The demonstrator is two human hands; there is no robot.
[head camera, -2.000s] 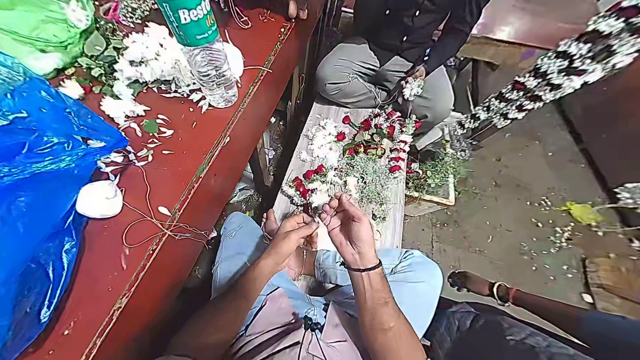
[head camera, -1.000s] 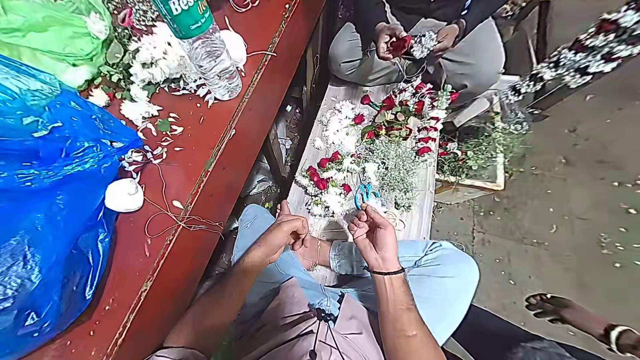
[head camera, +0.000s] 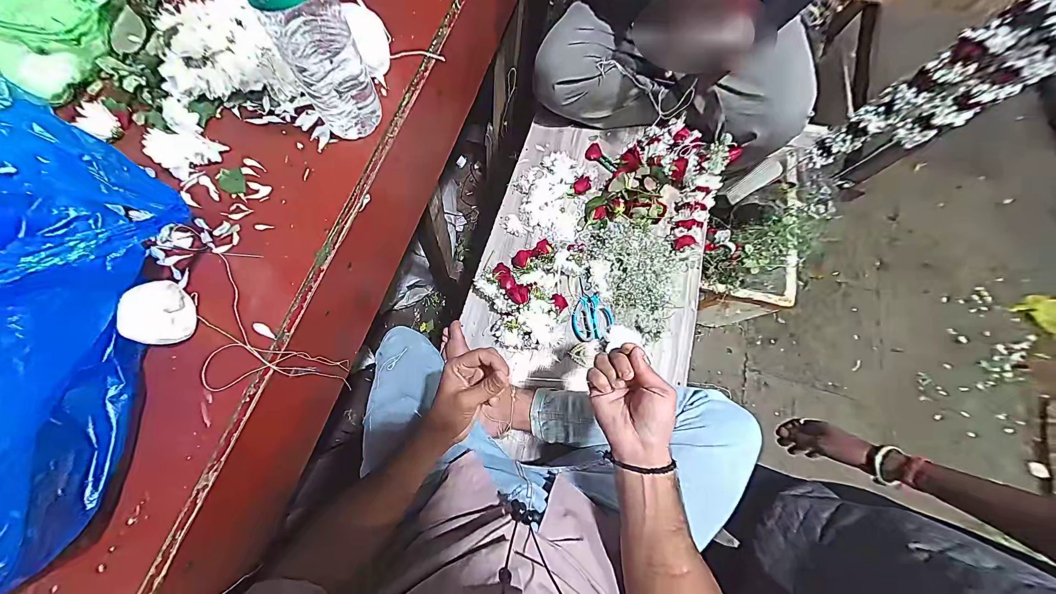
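Observation:
My left hand [head camera: 474, 384] is over my lap, thumb and fingers pinched together; a thin pale thread [head camera: 512, 404] hangs beside it. To its right, my right hand [head camera: 631, 400] is raised with curled fingers; whether it holds thread cannot be told. A white flower [head camera: 623, 337] shows just beyond its fingertips. Blue-handled scissors [head camera: 591, 318] lie on the pale board [head camera: 676, 355] in front of my hands. Around them are white flowers [head camera: 549, 198], red roses [head camera: 511, 285] and fine filler sprigs [head camera: 635, 272].
On the red table [head camera: 330, 305] at left are a thread ball [head camera: 157, 313], a blue plastic bag [head camera: 74, 330], a plastic bottle [head camera: 330, 74] and white flowers [head camera: 214, 49]. A person in grey trousers [head camera: 767, 74] sits opposite. Another person's foot [head camera: 825, 441] and a garland [head camera: 949, 82] are at right.
My hands, close together two seconds ago, are now apart. The scissors, not visible then, now show. The person opposite held a red rose and white flowers one second ago; a blur now covers that area.

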